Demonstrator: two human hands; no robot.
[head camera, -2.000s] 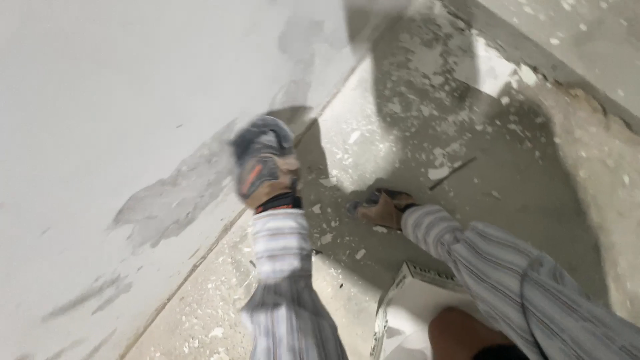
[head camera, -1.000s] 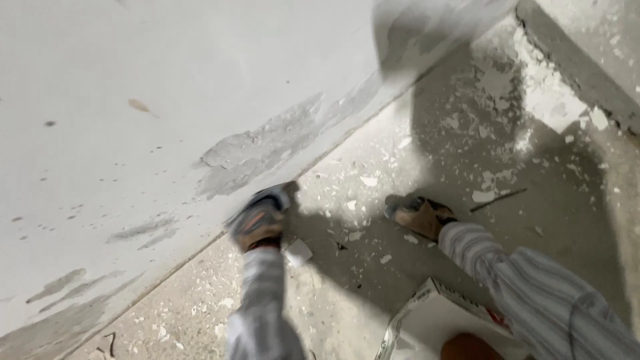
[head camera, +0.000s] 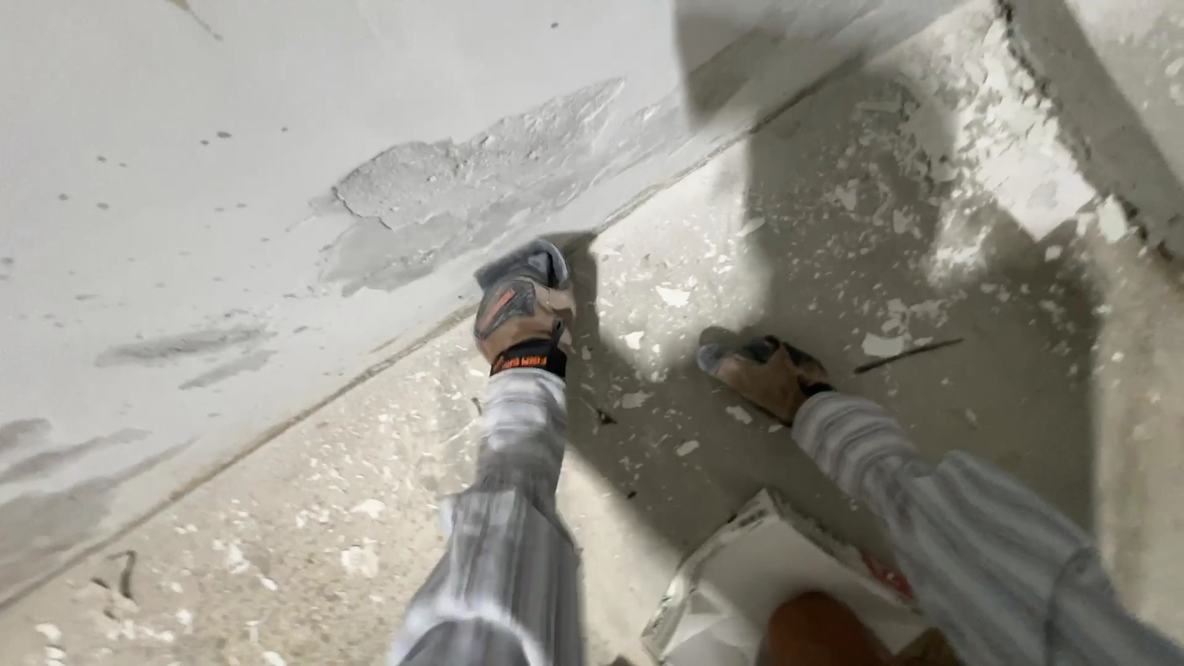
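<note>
My left hand (head camera: 525, 310), in a tan and grey work glove with a black cuff, is at the foot of a white wall (head camera: 277, 111), its fingers curled against the wall's lower edge. Whether it holds anything is hidden by the glove. Just above it the wall has a rough grey patch (head camera: 444, 176) where the paint is off. To the right, over the floor, my right hand (head camera: 763, 370) wears a similar glove with its fingers bent; nothing shows clearly in it.
White paint flakes (head camera: 673, 296) litter the concrete floor (head camera: 351, 481). A thin dark stick (head camera: 908, 355) lies right of my right hand. At the bottom, a white box or sack (head camera: 740, 573) is beside my knee. A raised concrete edge (head camera: 1091, 120) runs along the upper right.
My left hand, over the wall's lower part two seconds ago, is now down at the wall's base. My right hand stays low over the floor. The view has shifted somewhat.
</note>
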